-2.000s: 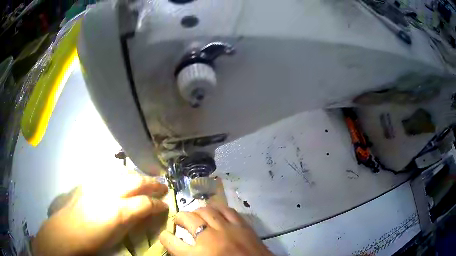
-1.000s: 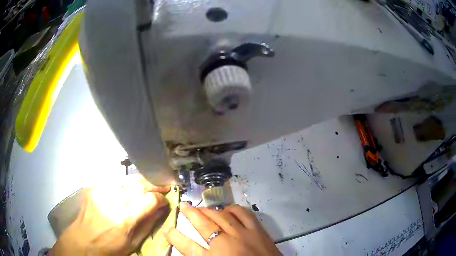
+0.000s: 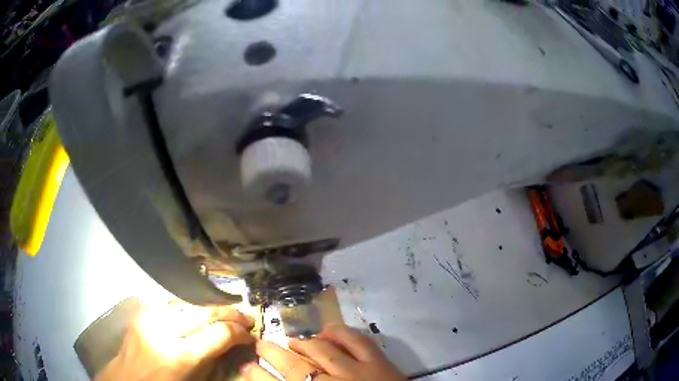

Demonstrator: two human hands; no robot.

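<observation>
My left hand point(image 3: 175, 341) is at the lower left, partly washed out by the lamp glare, its fingertips pinching a small yellow-green fabric piece point(image 3: 257, 327) beside the needle area. My right hand point(image 3: 327, 359), with a ring, is cut off by the bottom edge; its fingers lie against the fabric's right side, just below the tension dial point(image 3: 300, 316). Most of the fabric is hidden under my hands. The presser foot and needle are mostly hidden by the machine head and glare.
The off-white machine head and arm point(image 3: 417, 141) fill the upper view, with a white ribbed knob point(image 3: 275, 170). Orange and black snips point(image 3: 549, 231) lie under the arm. A yellow handle point(image 3: 37, 190) is at the left. A printed scale point(image 3: 595, 361) runs along the table's front right.
The view has shifted, so the machine head sits lower and further left. Less of the fabric shows between my hands than one second ago. Both hands remain beside the needle area.
</observation>
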